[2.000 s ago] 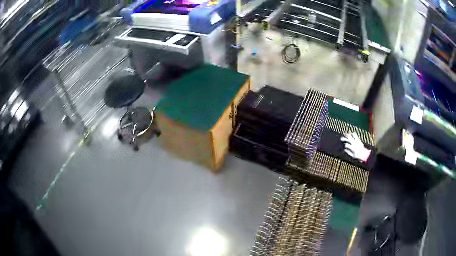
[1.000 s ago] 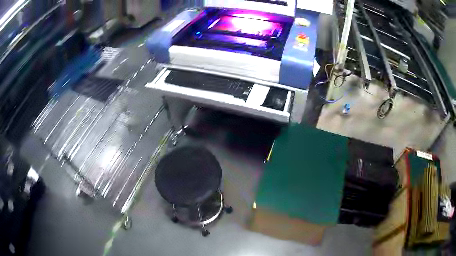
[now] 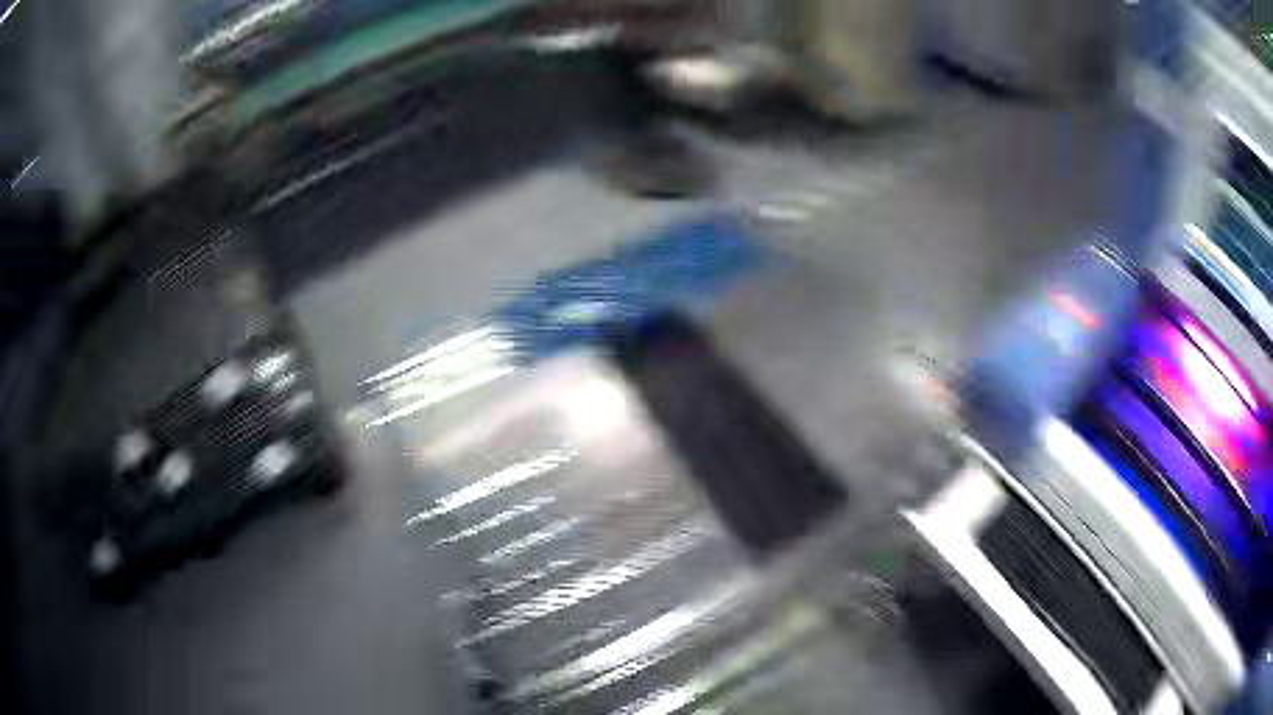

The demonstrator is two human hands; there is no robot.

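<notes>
The frame is strongly blurred by motion. Neither my left hand nor my right hand shows. Nearest in front is a metal rack or cart (image 3: 572, 559) with bright parallel bars. A dark flat rectangular piece (image 3: 733, 433) lies slanted on it, and a blue flat thing (image 3: 642, 279) lies beyond the dark piece's upper end. What these two are, I cannot tell.
At the right edge stands the machine (image 3: 1047, 349) with its bay glowing purple and red. Its white-framed keyboard shelf (image 3: 963, 531) juts out below. At the left is a dark object with several whitish spots (image 3: 224, 447). Grey floor (image 3: 279, 629) shows at lower left.
My view has swung left. The machine has moved to the right edge, and the stool, green-topped cabinet and tray stacks have left the picture. The white-gloved hand seen earlier at the right is gone.
</notes>
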